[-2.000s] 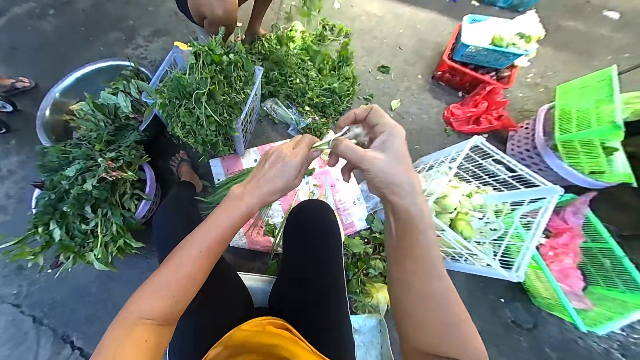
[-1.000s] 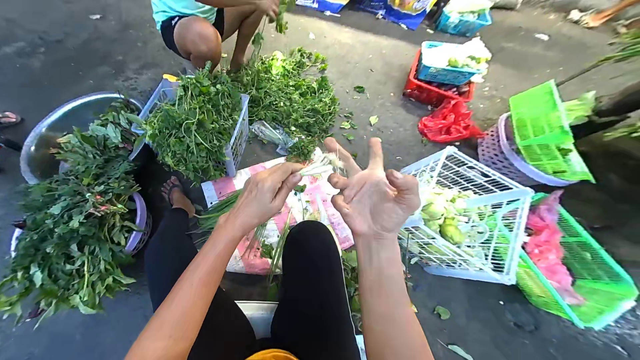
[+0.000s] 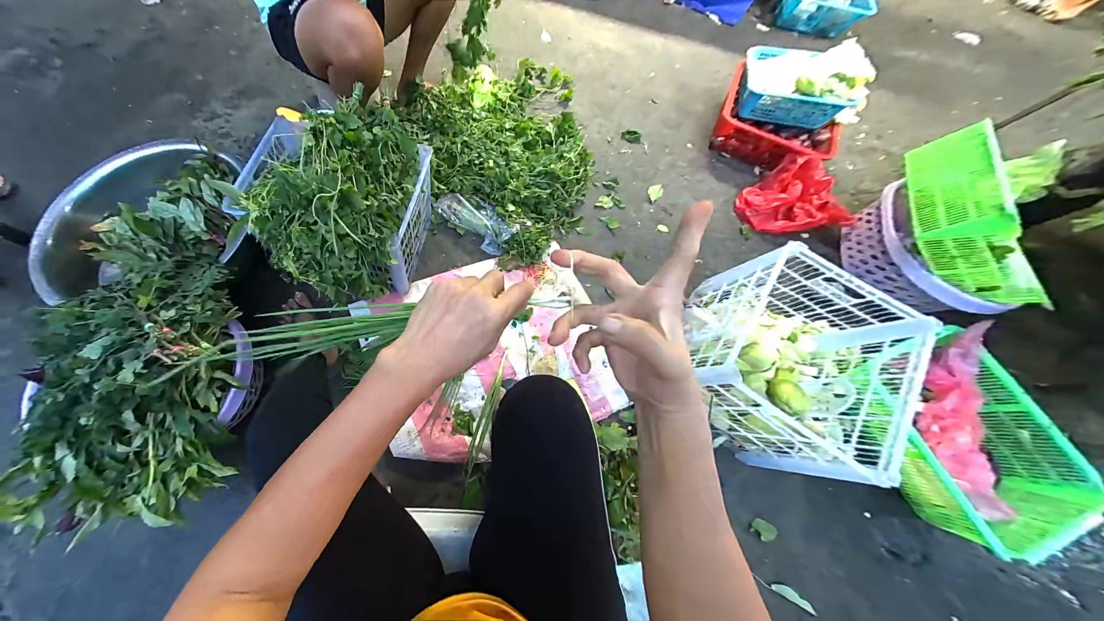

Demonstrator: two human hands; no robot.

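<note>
My left hand (image 3: 461,323) is closed around a bunch of green onions (image 3: 336,332), whose long green leaves stick out to the left. Pale stem ends show at its right side, between the two hands. My right hand (image 3: 638,319) is spread, its fingers apart and bent near those ends, with a thin pale strand at the index fingertip. Whether that strand is a rubber band or a root, I cannot tell. Below the hands a pink and white sheet (image 3: 431,431) lies on the ground, with green scraps on it.
Leafy greens fill a grey-blue crate (image 3: 412,228) and a purple basket (image 3: 241,375) by a metal basin (image 3: 65,216). A person (image 3: 341,39) crouches beyond a greens heap (image 3: 517,155). At right stand a white crate (image 3: 828,323), a green crate (image 3: 1035,483) and a red crate (image 3: 733,134).
My right hand's fingers have opened and spread, while my left hand keeps the bunch. The onion leaves now point out to the left. The crouching person's hand has left the view.
</note>
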